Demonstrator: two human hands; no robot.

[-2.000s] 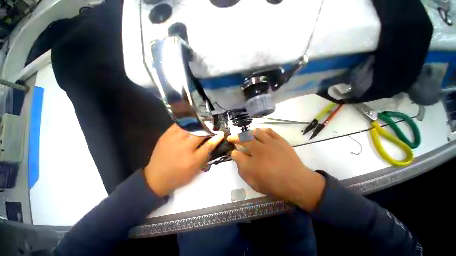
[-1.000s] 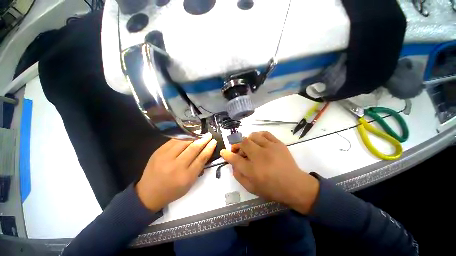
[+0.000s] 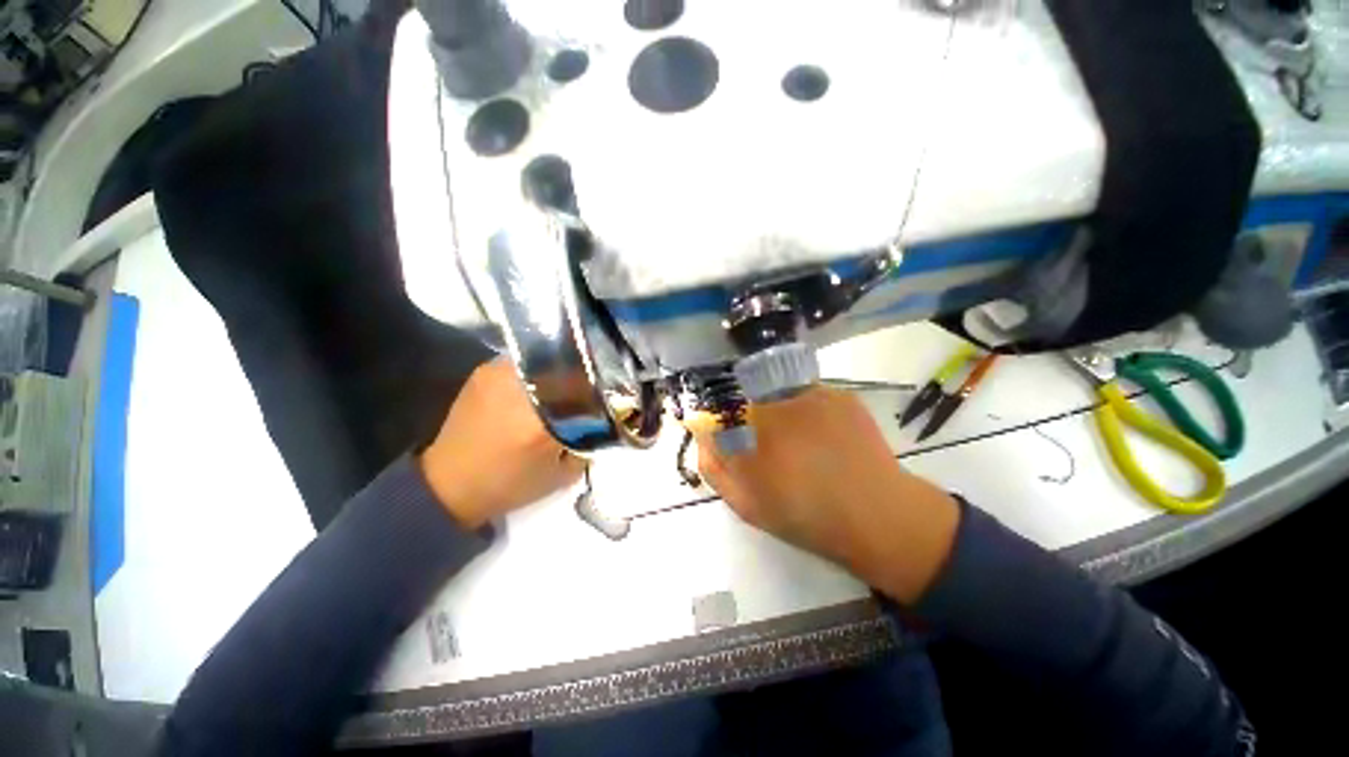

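Observation:
The black garment piece [image 3: 303,252] lies draped on the table left of and behind the needle area. The white sewing machine head [image 3: 769,163] covers the upper middle. My left hand [image 3: 496,451] is on the cloth left of the presser foot area [image 3: 703,402], its fingertips hidden behind the shiny curved band [image 3: 555,333]. My right hand [image 3: 829,481] is just right of the presser foot area, fingertips close to it and partly hidden by the grey knob. What the fingers hold cannot be seen.
Thread snips [image 3: 947,396], shears with green and yellow handles [image 3: 1161,444], tweezers [image 3: 873,385] and a thread end [image 3: 1058,459] lie on the right. A black cloth band [image 3: 1169,163] wraps the machine arm. A measuring strip [image 3: 636,688] runs along the front edge.
Both hands have moved further back toward the needle area, and my left fingertips have gone behind the curved band. The small dark cloth part seen between the hands is now out of sight. The view has shifted.

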